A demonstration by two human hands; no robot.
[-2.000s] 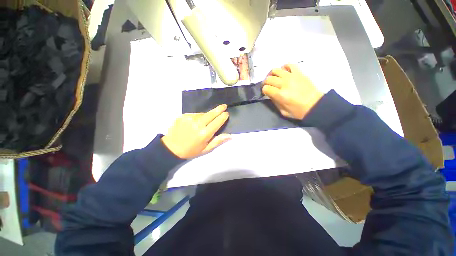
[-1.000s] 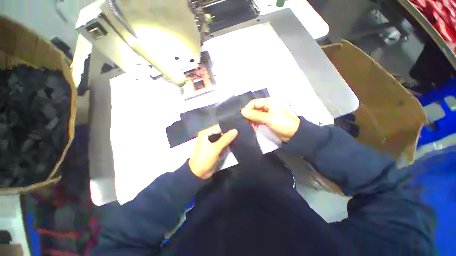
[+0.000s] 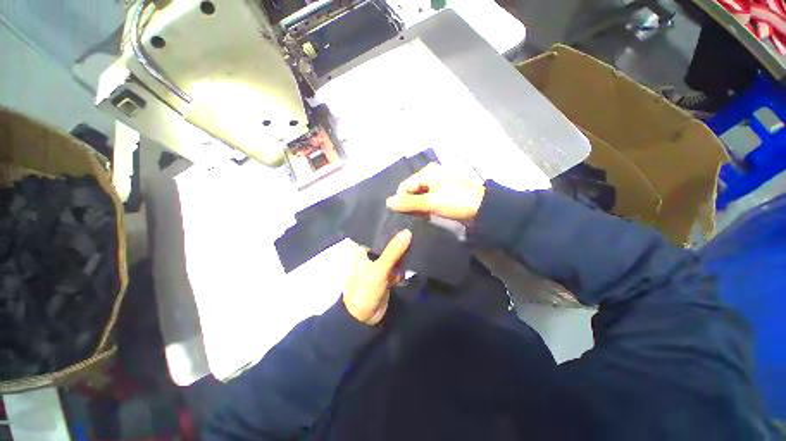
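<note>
My left hand [image 3: 376,277] and my right hand [image 3: 438,195] both hold a black fabric strip [image 3: 422,247] that runs from the sheet toward my body. My left thumb lies on top of it; my right fingers pinch its upper part. Other black strips [image 3: 323,226] lie overlapped on the white work sheet [image 3: 241,301], in front of the presser clamp [image 3: 317,158] with its reddish-orange centre. No fabric shows clearly under the clamp. I cannot tell whether a small tab is between my fingers.
The cream sewing machine head [image 3: 215,77] stands at the upper left. An open carton [image 3: 121,284] of small black pieces is at the left. Another open carton [image 3: 638,112] at the right holds some black pieces. Blue crates [image 3: 754,129] are at the far right.
Since the earliest frame my hands have moved from the flat strips to holding one strip turned toward my body. The view has swung, bringing the right carton and clamp more into sight.
</note>
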